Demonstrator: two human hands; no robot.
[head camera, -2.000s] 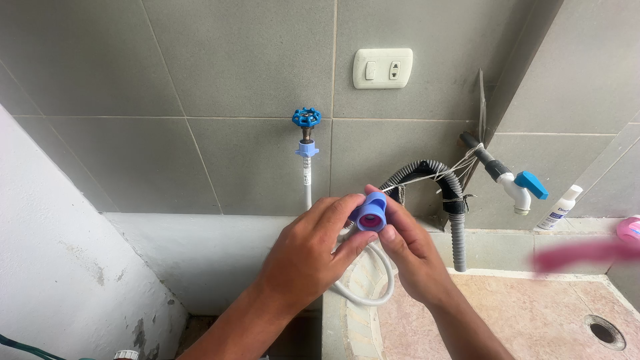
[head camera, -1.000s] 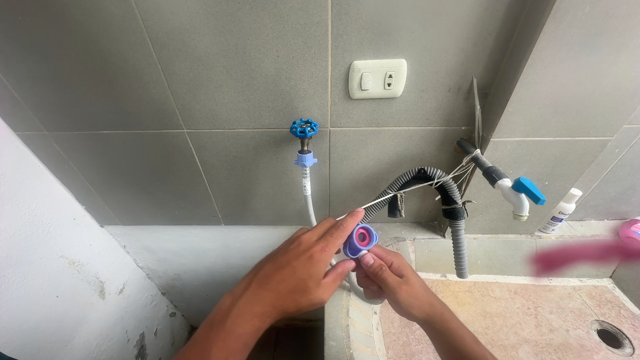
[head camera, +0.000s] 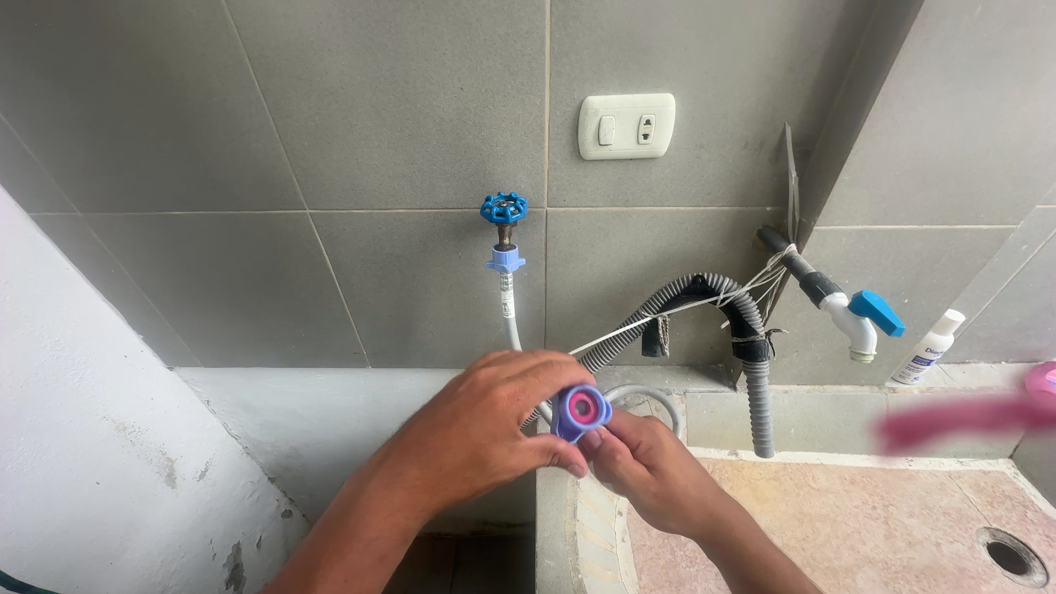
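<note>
Both hands are at a purple plastic hose coupling nut (head camera: 582, 410) with a pink ring inside its opening, which faces the camera. My left hand (head camera: 511, 412) curves over its left side, fingers above and thumb below. My right hand (head camera: 648, 470) grips its lower right edge between thumb and fingers. Behind the hands, a white hose (head camera: 509, 318) hangs from a similar purple nut (head camera: 506, 259) joined to a valve with a blue handwheel (head camera: 504, 208). A loop of pale hose (head camera: 660, 396) shows behind the right hand; where it meets the held nut is hidden.
A grey corrugated drain hose (head camera: 757, 408) bends over the basin, tied by white string (head camera: 639, 322) to a pipe. Right of it are a white tap with a blue lever (head camera: 876, 313), a white bottle (head camera: 928, 348), a blurred pink object (head camera: 961, 422) and a basin drain (head camera: 1011, 554).
The held nut has shifted and turned between the fingers. My left hand has come round its left side, and my right fingers have moved to its lower right edge.
</note>
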